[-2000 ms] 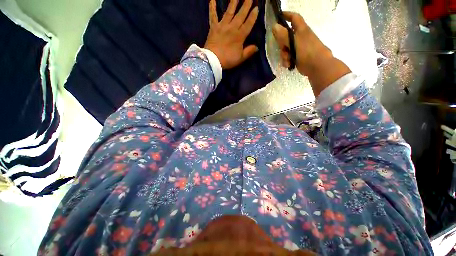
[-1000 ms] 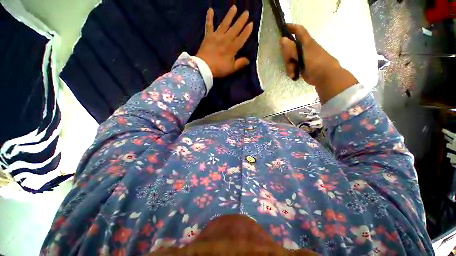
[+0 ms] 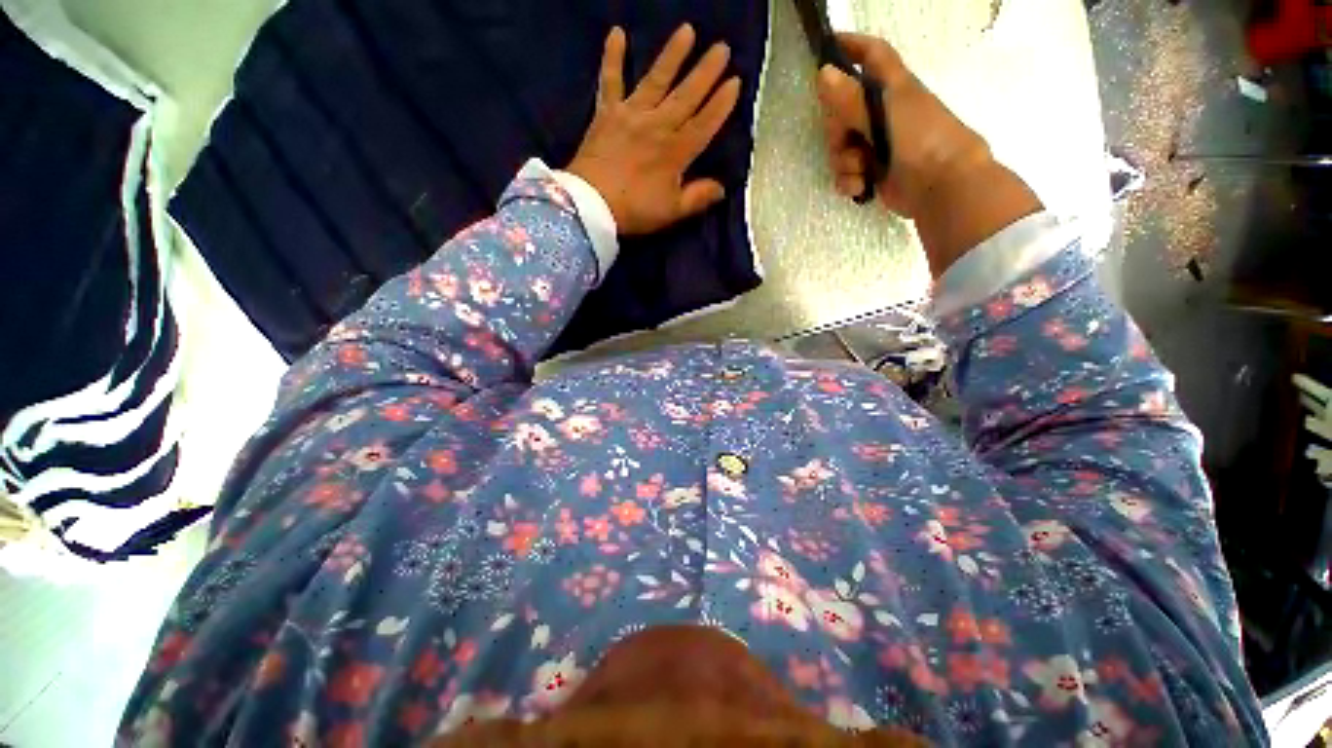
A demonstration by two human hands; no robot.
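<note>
A navy quilted garment panel (image 3: 395, 139) with a thin white edge lies flat on the pale table (image 3: 818, 271), cut off by the top of the picture. My left hand (image 3: 650, 139) lies flat on the panel near its right side, fingers spread, holding nothing. My right hand (image 3: 913, 146) holds black fabric shears (image 3: 874, 124) by the handles, to the right of the panel's right edge. The shears' blades run up out of the picture, so their tips are hidden.
A pile of navy panels with white edges (image 3: 73, 249) lies at the left of the table. White scraps (image 3: 913, 351) show below the near table edge. At the right are the grey floor (image 3: 1169, 344) with scraps and a red item (image 3: 1293, 29).
My left hand and the panel have shifted slightly left and my left hand a little down. My right hand with the shears moved down, then back up a little, and now sits farther from the panel.
</note>
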